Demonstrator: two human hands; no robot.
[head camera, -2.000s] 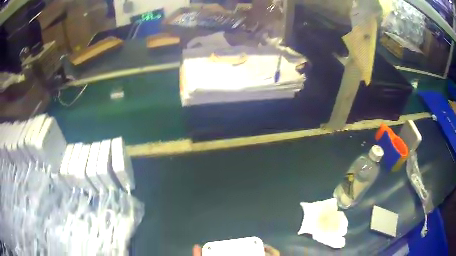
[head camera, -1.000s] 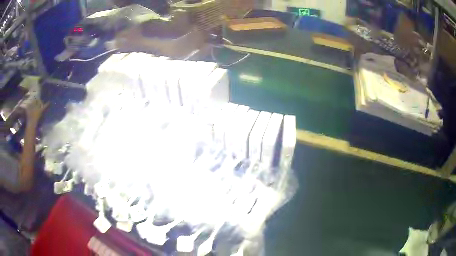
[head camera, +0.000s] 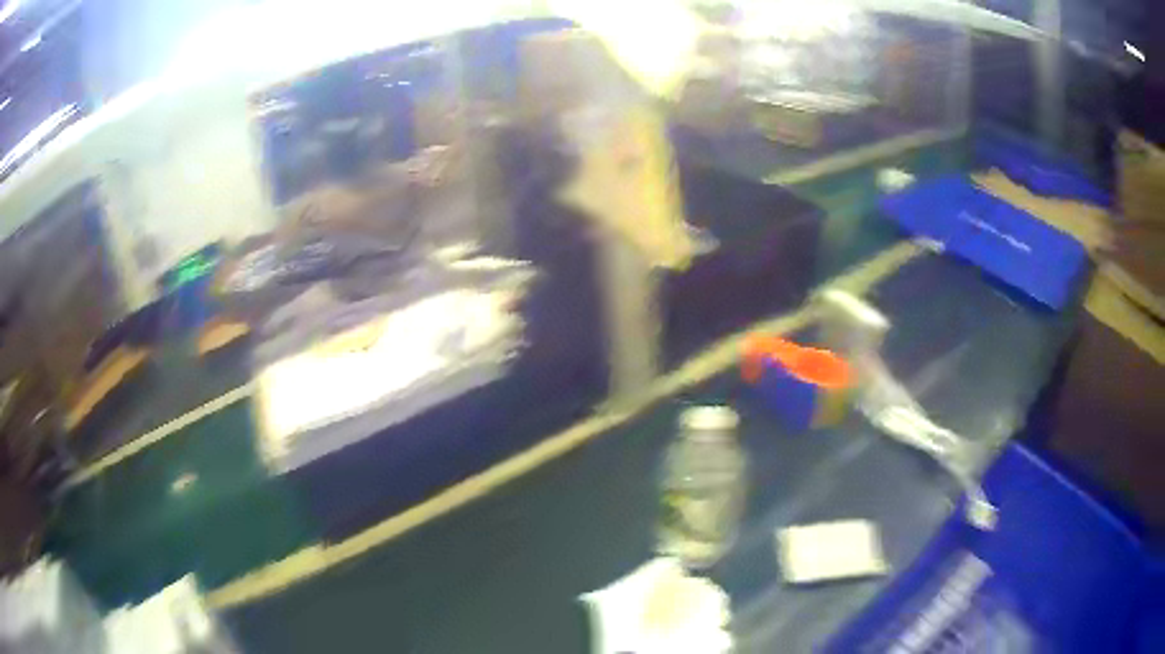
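Neither of my hands is in the picture, which is blurred. The clear bottle with a white cap (head camera: 703, 492) stands on the dark green bench, low in the middle. The crumpled white cloth (head camera: 658, 613) lies just in front of it, cut off by the lower edge. A small white block or pad (head camera: 832, 551) lies flat to the right of the bottle. The orange and blue tape holder (head camera: 802, 380) stands behind the pad. The white sample strip (head camera: 853, 314) is beside it, with its bagged cord (head camera: 910, 428) trailing toward the bin.
The blue bin (head camera: 1086, 556) is at lower right with white items inside. A blue sheet (head camera: 997, 240) lies at the far right. The paper stack (head camera: 383, 371) sits on a black box beyond the pale rail. Standing white strips (head camera: 160, 622) show at lower left. Yellowish cards (head camera: 645, 185) hang on a post.
The view has swung left and then back right. The white strip held low in front two seconds ago, with fingers at its sides, is out of view. The blue bin now shows more.
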